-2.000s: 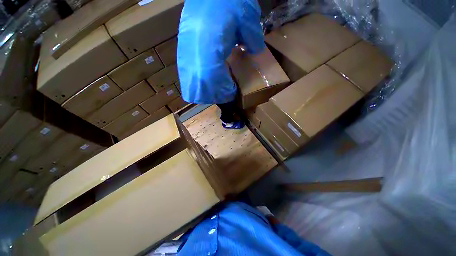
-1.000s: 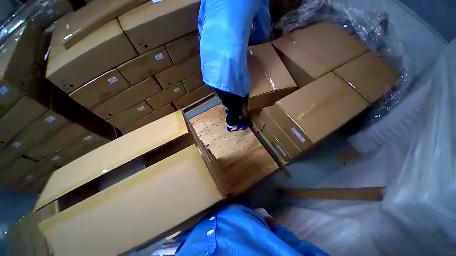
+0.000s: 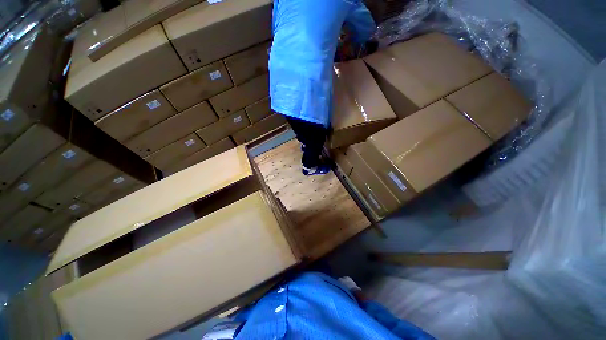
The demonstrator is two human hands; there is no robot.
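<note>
A large open carton (image 3: pixel 179 265) lies nearest in front of me at the left, its two long flaps part-folded with a dark gap between them. Something whitish shows inside the gap. A small blue patch, perhaps my left sleeve, shows at the bottom left edge; my left hand is not in view. A small whitish patch, perhaps my right hand (image 3: pixel 349 283), shows beside my blue smock at the bottom; it is too small and blurred to tell its state. No tool is visible in either hand.
A person in a blue smock (image 3: pixel 302 66) stands with a foot on the wooden pallet (image 3: pixel 319 209). Taped cartons (image 3: pixel 432 143) lie at the right, stacked cartons (image 3: pixel 173 99) at the back left. A long brown strip (image 3: pixel 442 259) and clear wrap (image 3: pixel 565 219) are at the right.
My view has shifted slightly, so the scene sits a little lower and further right. The other person's arm now reaches out to the right. A small blue patch appears at the bottom left edge.
</note>
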